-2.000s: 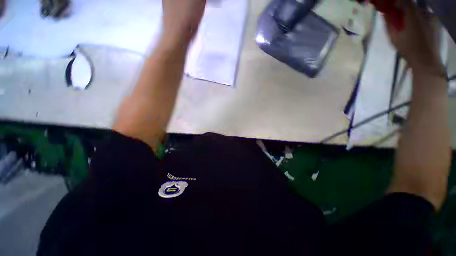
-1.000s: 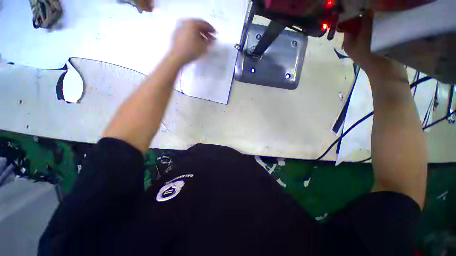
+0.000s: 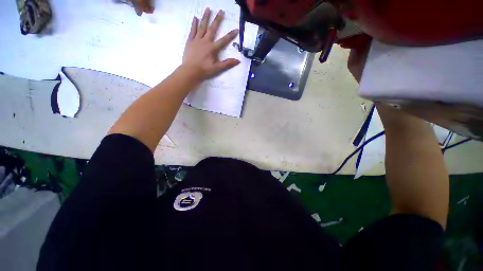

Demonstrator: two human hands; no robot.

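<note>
The cutting machine's red motor housing fills the upper right, with its white-grey box below it. Its grey base plate lies on the table, the left side at the edge of the lay. The dark knife standard stands at the right edge of the white paper marker. My left hand lies flat on the paper, fingers spread, holding nothing. My right hand is mostly hidden behind the machine and box; its grip does not show.
A small white cut piece lies at left on the cream table. A wrapped lump rests on the paper at top left. White strips and a black cable lie by my right forearm. Scraps litter the green floor.
The machine has come from the upper right to the paper's right edge, its plate now partly at the lay. My left hand has settled flat on the paper.
</note>
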